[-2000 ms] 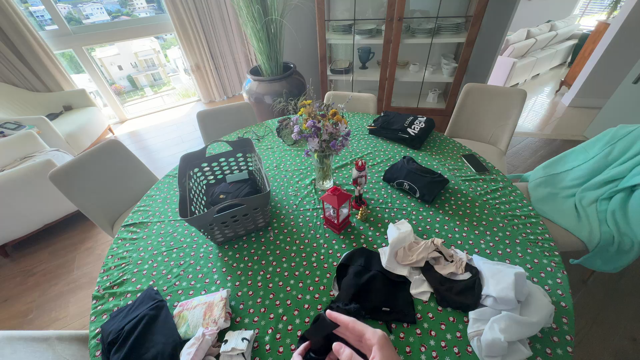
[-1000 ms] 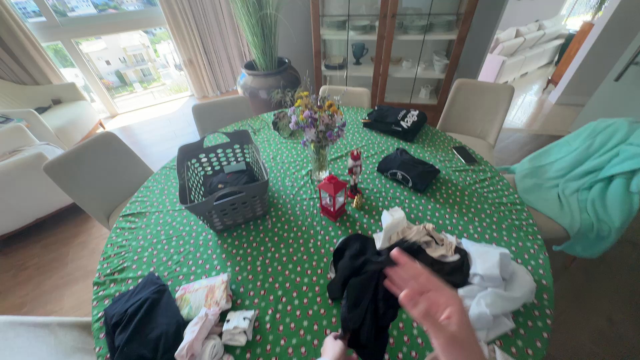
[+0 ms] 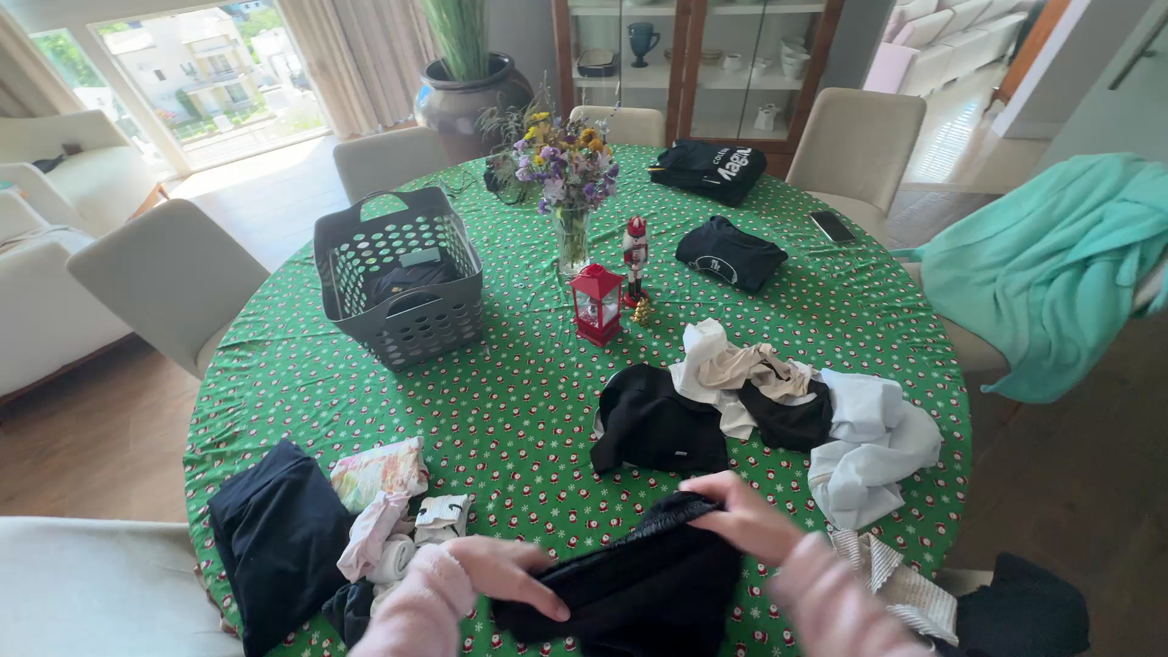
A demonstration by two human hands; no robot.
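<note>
A black garment (image 3: 639, 584) with a gathered waistband hangs between my hands at the table's near edge. My left hand (image 3: 511, 579) grips one end of the band, thumb on top. The other end is pinched in my right hand (image 3: 744, 513). Just beyond lies a black garment (image 3: 662, 424) beside a loose heap of white clothing (image 3: 876, 438), beige cloth (image 3: 762, 370) and a dark brown piece (image 3: 789, 415). Left of my hands are a folded navy garment (image 3: 274, 538), a patterned folded cloth (image 3: 379, 470), a pink cloth (image 3: 374, 534) and small white folded pieces (image 3: 443, 518).
On the green Christmas tablecloth (image 3: 520, 401) stand a grey plastic basket (image 3: 411, 328) with dark clothing inside, a flower vase (image 3: 573, 242), a red lantern (image 3: 598, 315) and a nutcracker figure (image 3: 636, 260). Folded black shirts (image 3: 730, 255) and a phone (image 3: 832, 226) lie farther right. Chairs surround the table.
One second ago my right hand was raised, open, over the clothes heap; now it holds the black garment's band. That garment has come nearer me, apart from the heap, stretched between both hands.
</note>
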